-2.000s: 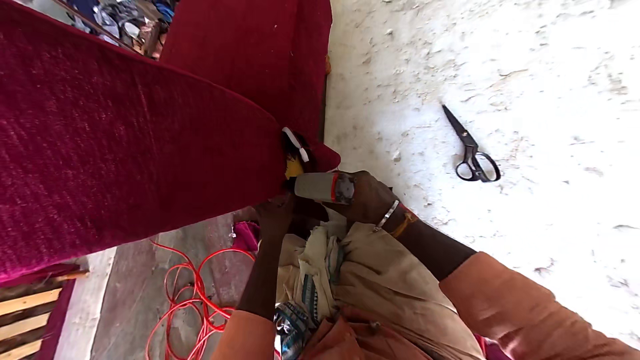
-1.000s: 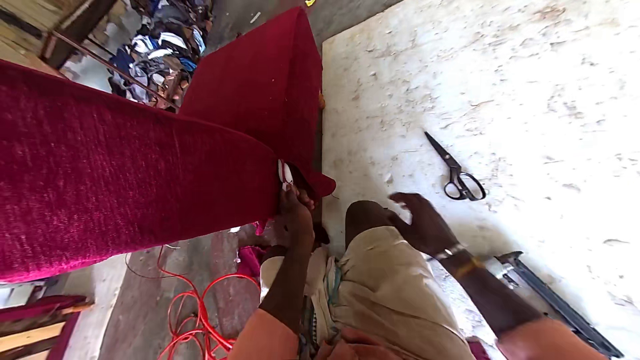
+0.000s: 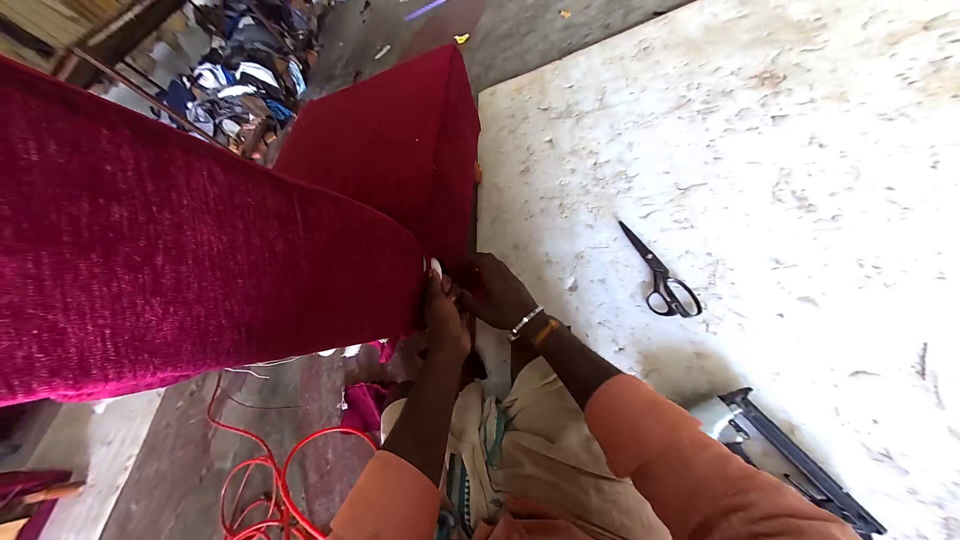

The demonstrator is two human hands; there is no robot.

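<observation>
A piece of furniture covered in dark red velvety fabric (image 3: pixel 225 247) fills the left, and its lower box-like part (image 3: pixel 367 135) reaches up the middle. At its near corner my left hand (image 3: pixel 448 319) pinches the fabric edge beside a small white piece (image 3: pixel 436 267). My right hand (image 3: pixel 501 294) works at the same corner, its fingers on the red fabric close to the left hand; the fingertips are partly hidden. Black-handled scissors (image 3: pixel 664 277) lie on the white board (image 3: pixel 787 187). A staple gun (image 3: pixel 795 457) rests on the board at the lower right, partly behind my right sleeve.
A red air hose (image 3: pixel 281 480) lies coiled on the floor at the lower left, near a magenta cloth scrap (image 3: pixel 365 405). Beyond the furniture is a heap of mixed cloth scraps (image 3: pixel 251 90). A wooden frame part (image 3: pixel 56 493) shows at the lower left edge.
The staple gun, in my right hand two seconds ago, now lies on the board. My right hand has since come back to the furniture corner beside my left hand.
</observation>
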